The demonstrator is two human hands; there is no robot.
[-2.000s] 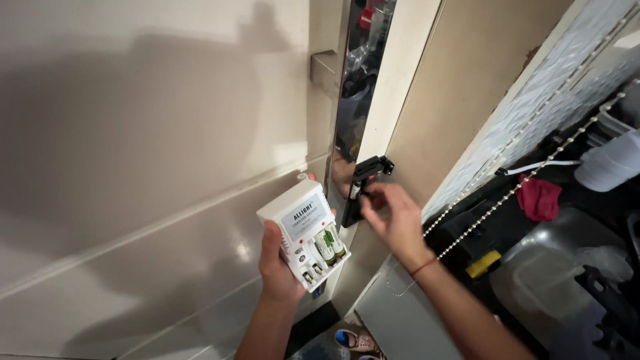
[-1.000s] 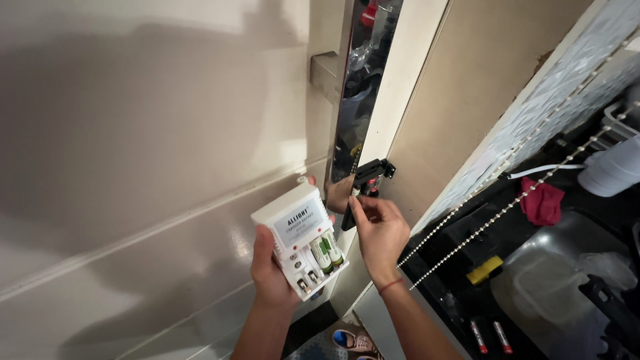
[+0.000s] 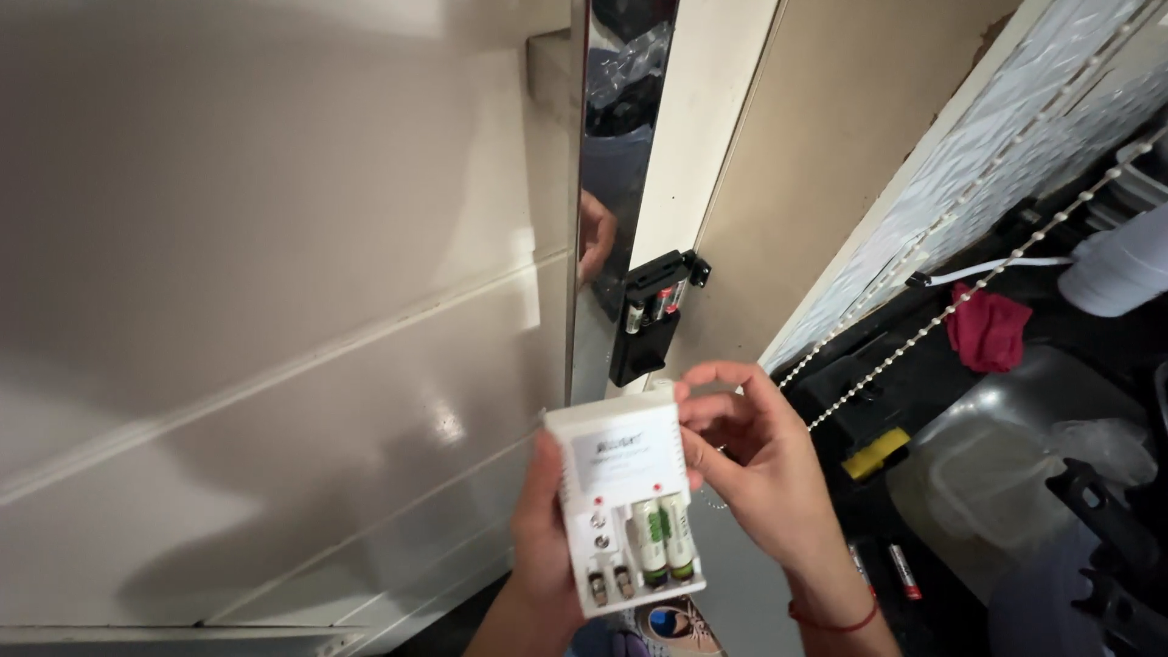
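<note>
My left hand (image 3: 543, 529) holds a white battery charger (image 3: 620, 456) from its left side. Two white and green batteries (image 3: 664, 538) sit side by side in the charger's right slots, while its left slots hold none. My right hand (image 3: 748, 456), fingers curled, is at the charger's upper right edge; whether it holds anything is hidden. Above the charger, a black battery compartment (image 3: 648, 319) is fixed to the door edge beside a mirror-like strip (image 3: 620, 182). Several batteries (image 3: 659, 306) show inside it, some with red ends.
White panels (image 3: 274, 274) fill the left. Beaded chains (image 3: 949, 315) hang across the right, in front of a dark counter with a metal sink (image 3: 1049, 392), a red cloth (image 3: 990, 328) and a yellow object (image 3: 876, 453). Two batteries (image 3: 903, 572) lie at the lower right. A shoe (image 3: 675, 625) shows below.
My right hand has moved from the black compartment down to the charger's edge. The compartment's batteries are now uncovered by the hand. Loose batteries at lower right were out of view two seconds ago.
</note>
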